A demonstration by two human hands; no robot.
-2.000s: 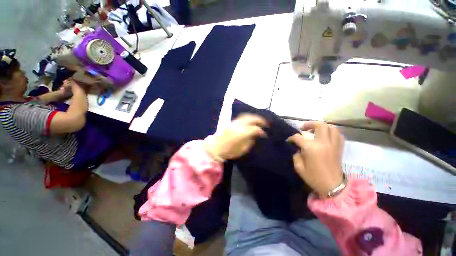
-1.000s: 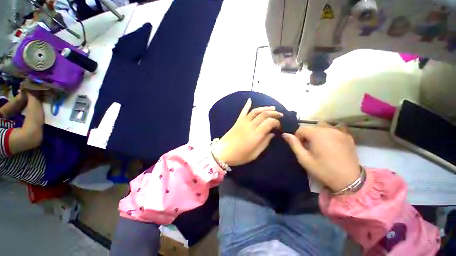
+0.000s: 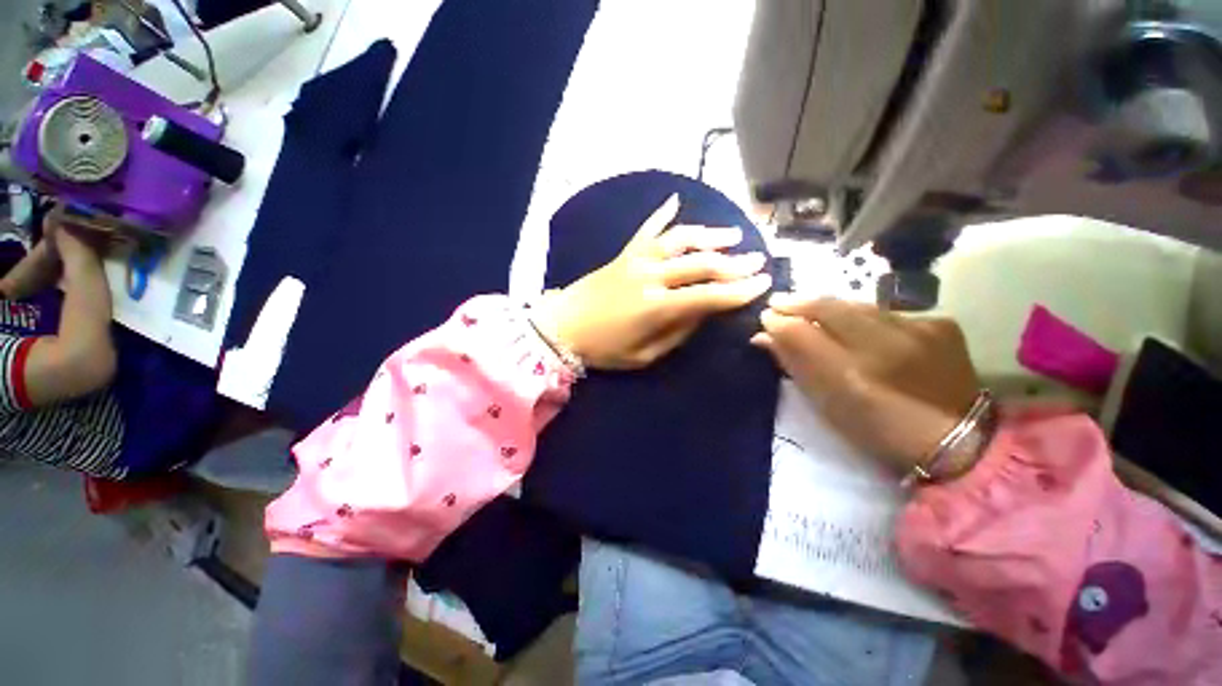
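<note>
A dark navy fabric panel (image 3: 657,462) with a rounded far end lies on the white table, its near end at the table's front edge. My left hand (image 3: 646,298) lies flat on the panel, fingers towards its right edge. My right hand (image 3: 878,369) has thumb and fingertips together at the panel's right edge, near my left fingertips; whether cloth is between them is hard to see. The cream sewing machine head (image 3: 858,121) is above and beyond my right hand. The presser foot area is at the panel's upper right edge.
More navy panels (image 3: 416,201) lie flat left of the work. A purple machine (image 3: 121,148) and a person's arm (image 3: 74,328) are far left. A magenta scrap (image 3: 1068,349) and a black rectangle (image 3: 1179,418) lie right. Dark cloth (image 3: 503,574) hangs below the table edge.
The panel is now spread flat, with its rounded end moved up to the machine foot. Both hands have moved with it; the left lies flatter. The camera view has shifted.
</note>
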